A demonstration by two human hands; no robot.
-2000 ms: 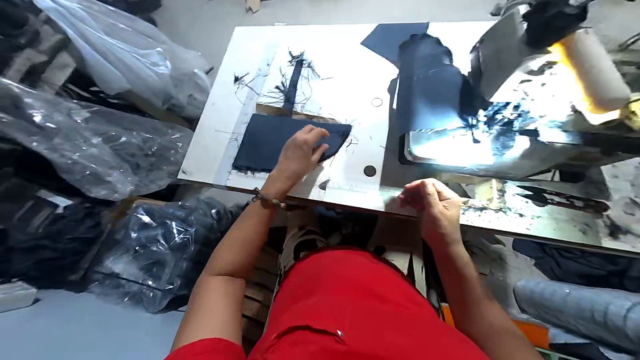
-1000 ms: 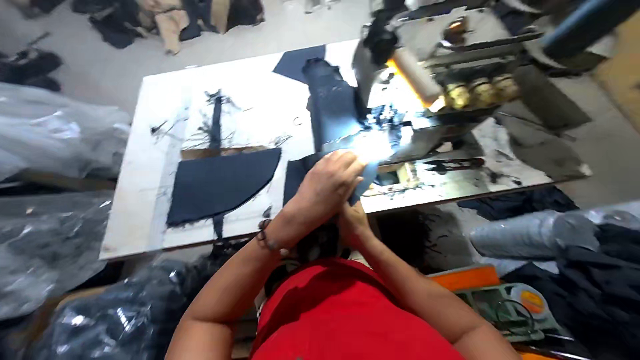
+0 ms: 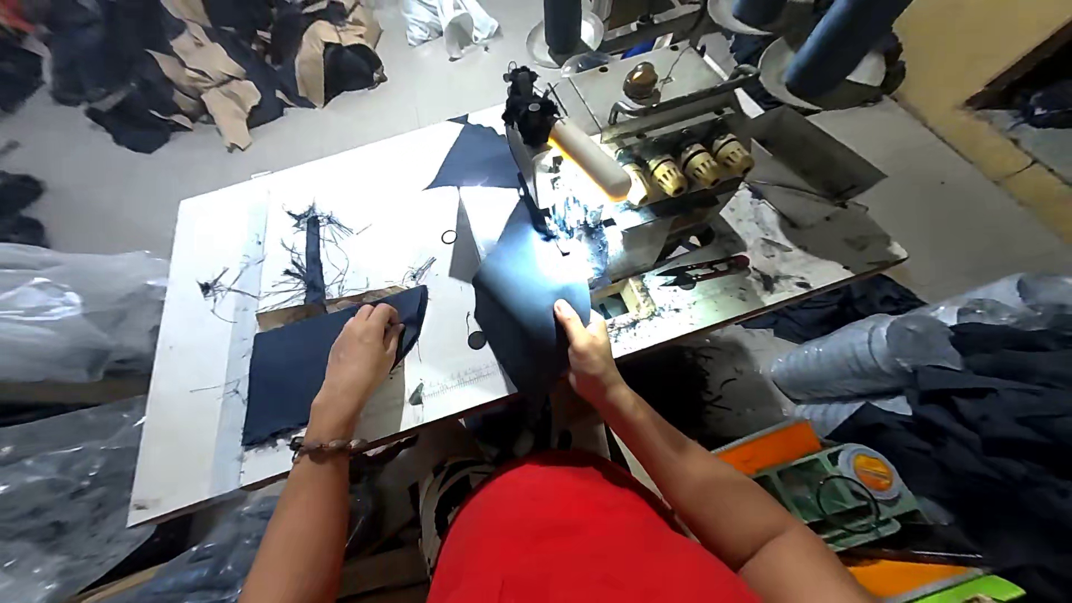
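Observation:
My left hand (image 3: 363,352) pinches the upper right edge of a dark navy fabric piece (image 3: 289,377) lying on the white table (image 3: 201,335). With my right hand (image 3: 589,347) I grip the lower right edge of another navy fabric piece (image 3: 528,293), thumb on top. That piece reaches up under the lit needle area of an overlock-type sewing machine (image 3: 653,218) and hangs over the table's front edge. Behind it a further navy piece (image 3: 477,159) lies flat. A narrow dark strip (image 3: 314,260) with loose threads lies beyond my left hand.
Red-handled thread snips (image 3: 708,270) lie right of the needle area. Thread cones (image 3: 563,29) stand behind the machine. Fabric scraps (image 3: 226,75) cover the floor at the back left. Plastic-wrapped rolls (image 3: 863,352) and a green tray (image 3: 837,486) are at the right, plastic bags (image 3: 75,318) at the left.
My hands were together at the machine one second ago; now my left hand is over at the left fabric piece. My right hand holds the fabric at the machine. The view has shifted.

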